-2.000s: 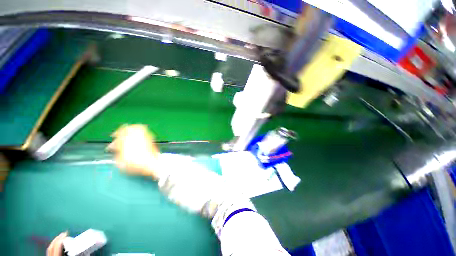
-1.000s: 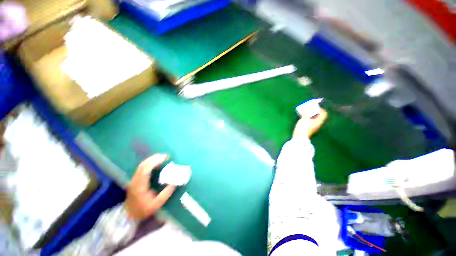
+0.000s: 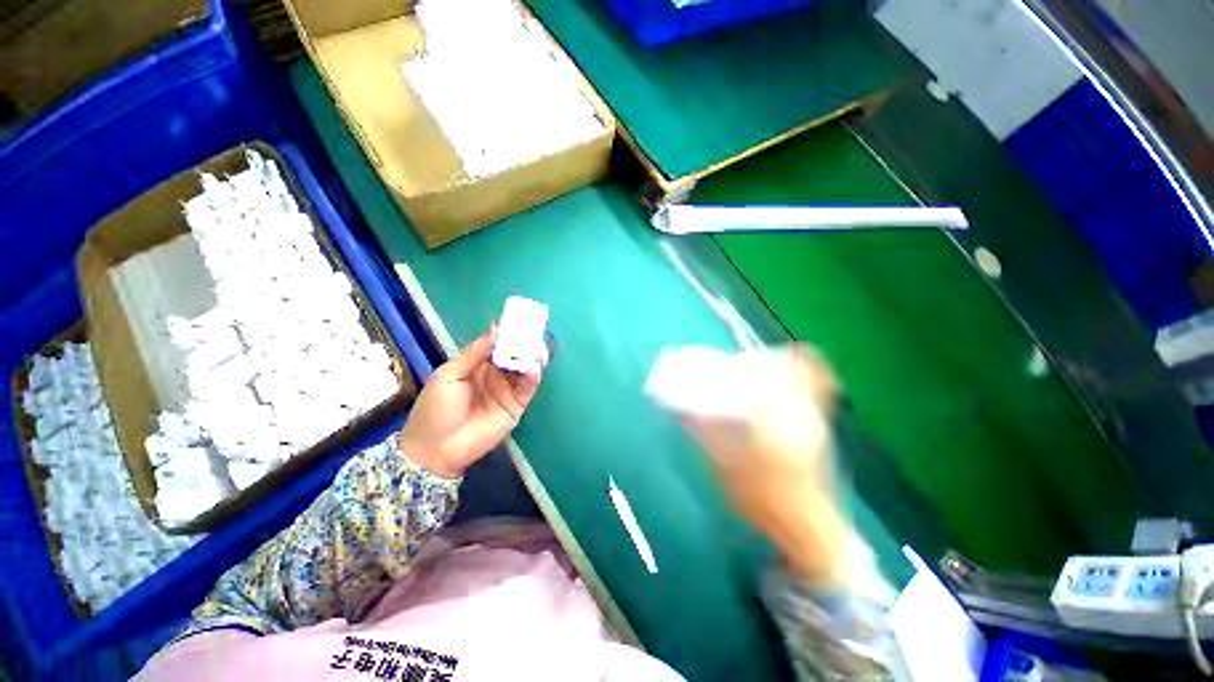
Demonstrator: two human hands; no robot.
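Note:
My left hand (image 3: pixel 469 402) holds a small white plastic housing (image 3: pixel 521 335) at its fingertips above the green bench mat (image 3: pixel 586 267). My right hand (image 3: pixel 772 426) is blurred at the mat's belt-side edge and holds a white block (image 3: pixel 699 382), its shape smeared by motion. The two pieces are apart. A thin white pen-like tool (image 3: pixel 632 525) lies on the mat between my forearms.
An open carton (image 3: pixel 513 203) of white parts stands at the far end of the mat. A blue tote (image 3: pixel 147 60) at the left holds cartons of white parts. A white guide bar (image 3: pixel 825 217) slants over the green belt (image 3: pixel 919 360). A power strip (image 3: pixel 1118 590) is at the right.
My right hand has come back from over the belt to the mat with a white block. My left hand still holds its housing. The view has turned, showing more of the blue tote.

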